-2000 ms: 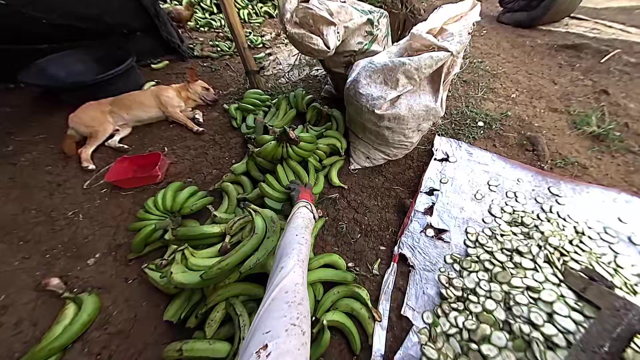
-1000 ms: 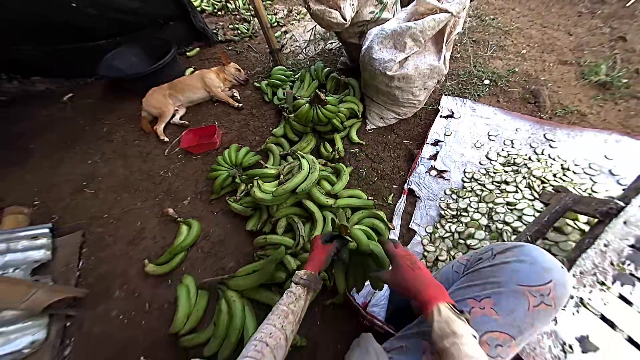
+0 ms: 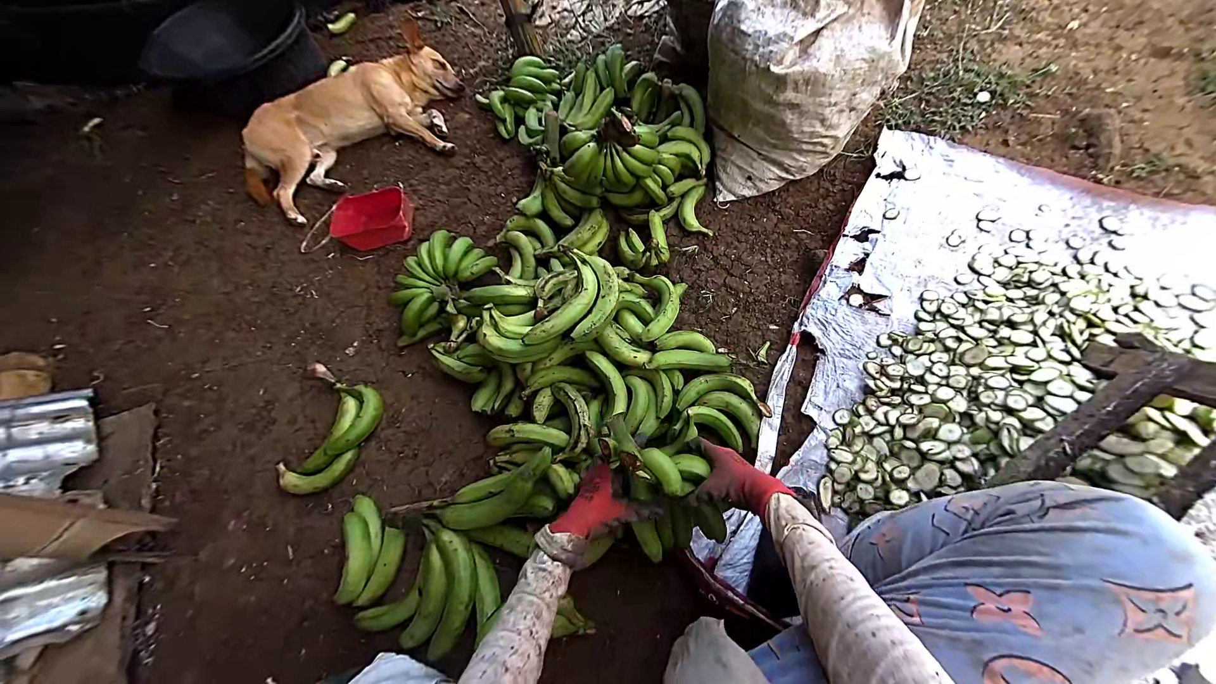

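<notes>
A long heap of green banana bunches (image 3: 570, 323) lies on the bare soil ahead of me. Both hands wear red gloves with dark fingers. At the heap's near right end, my left hand (image 3: 597, 503) is at the lower left side of a green banana bunch (image 3: 665, 470), and my right hand (image 3: 739, 480) is at its right side. The bunch hides part of the fingers, so how firmly each hand grips is unclear. Loose green bananas (image 3: 456, 579) lie left of my left forearm, and a small cluster (image 3: 342, 437) lies farther left.
Sliced green bananas (image 3: 988, 370) cover a pale sheet (image 3: 912, 209) at right, beside a wooden frame (image 3: 1092, 418). A tan dog (image 3: 342, 114) lies beyond a red container (image 3: 372, 218). Behind are a black tub (image 3: 247, 57) and a woven sack (image 3: 803, 90). Metal sheeting (image 3: 47, 437) lies at left.
Two seconds ago one gloved hand reached to the far part of the heap. Both hands are now at the near right end, about where they were one second ago.
</notes>
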